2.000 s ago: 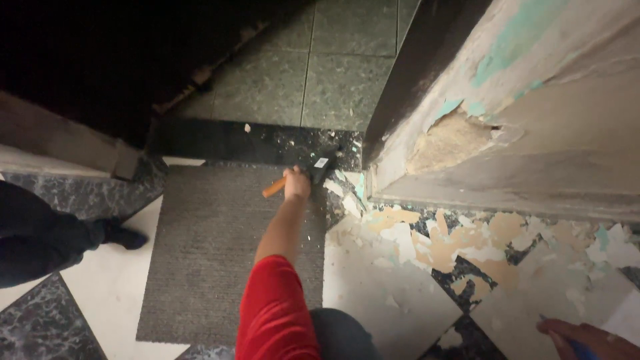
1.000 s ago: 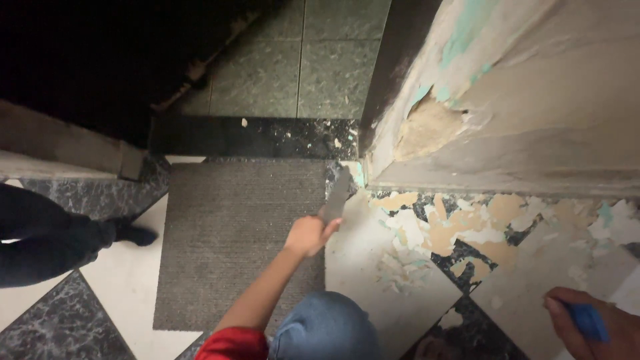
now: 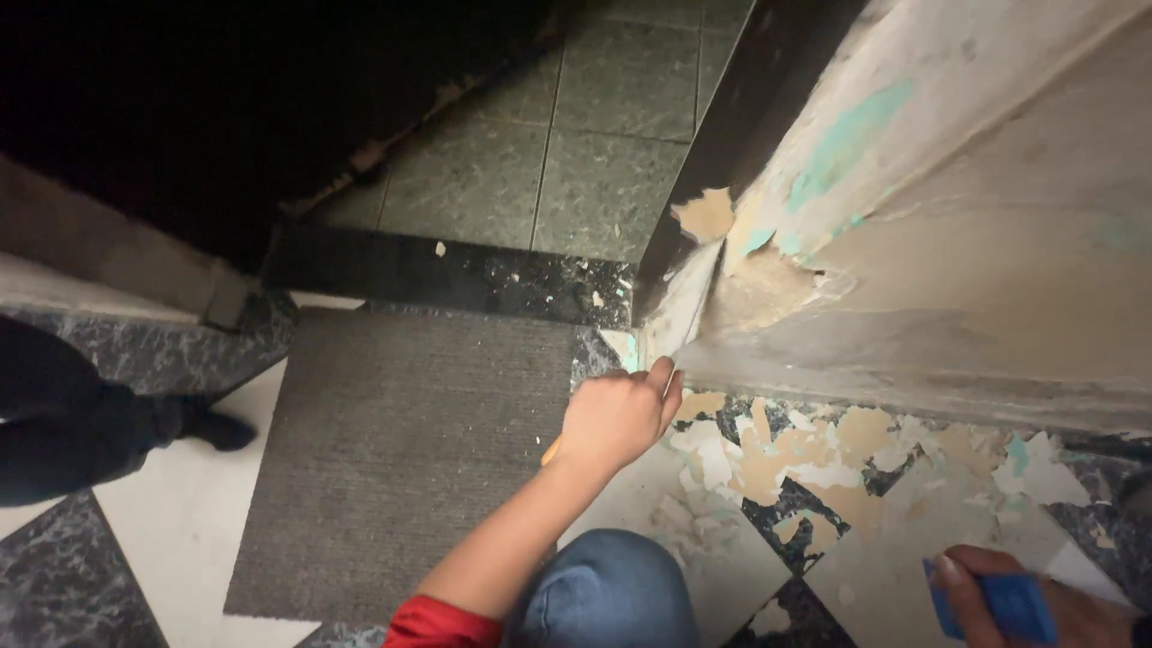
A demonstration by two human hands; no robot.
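My left hand point(image 3: 621, 414), in a red sleeve, is closed on a hand scraper; the orange end of its handle point(image 3: 551, 449) shows beside the wrist. The blade points up toward the peeling corner of the wall point(image 3: 688, 301) and is hard to make out there. A beige paint flake point(image 3: 706, 214) stands out from the dark door frame point(image 3: 729, 117) just above. At the lower right, my right hand point(image 3: 976, 598) grips a flat blue object point(image 3: 1017, 607), whose kind I cannot tell. Peeled paint flakes point(image 3: 810, 450) lie on the floor between this hand and the wall.
A ribbed grey mat point(image 3: 405, 459) lies before the black threshold point(image 3: 387, 265), which bears paint crumbs. Green floor tiles point(image 3: 621, 81) lie beyond. A person's dark-trousered leg point(image 3: 72, 414) stands at the left. A knee in blue jeans point(image 3: 607, 589) is at the bottom. Bare plaster point(image 3: 774, 283) shows on the wall.
My left hand has moved off the mat to the wall corner, still with the scraper. A beige flake now stands out by the door frame. The right hand keeps its blue object.
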